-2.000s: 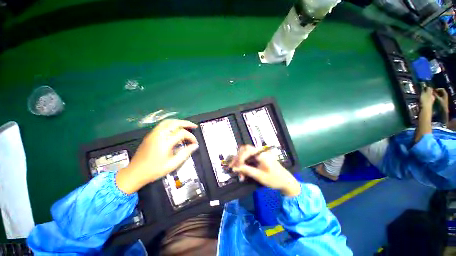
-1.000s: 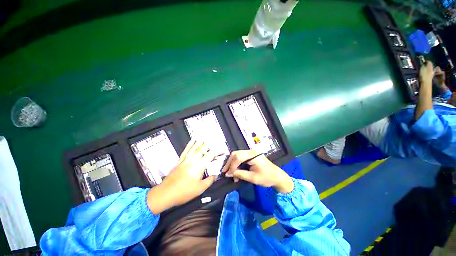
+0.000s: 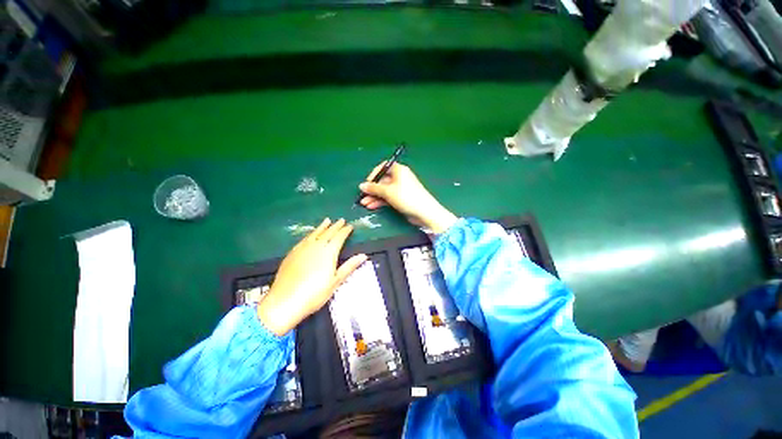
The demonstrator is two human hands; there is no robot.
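A black foam tray [image 3: 399,310] lies at the bench's near edge with silver-white phone assemblies [image 3: 364,319] in its pockets. My right hand [image 3: 396,192] is beyond the tray, closed around dark tweezers [image 3: 386,171], whose lower tip is near the bench. My left hand [image 3: 310,273] lies over the left part of the tray, fingers spread, fingertips at a faint clear film strip [image 3: 300,229] on the bench. No held thing shows in it. My right sleeve covers part of the rightmost pocket.
A clear cup of whitish bits [image 3: 182,199] and a small clear pile [image 3: 307,184] are on the green bench. A white strip sheet [image 3: 105,313] lies at left. A plastic-wrapped post [image 3: 583,94] stands at right. Another tray [image 3: 744,184] and a person's blue sleeve [image 3: 753,330] are at far right.
My right hand has moved with the tweezers from the tray to the bench beyond it. My left hand has moved away from the right hand, to the left part of the tray. The view has shifted.
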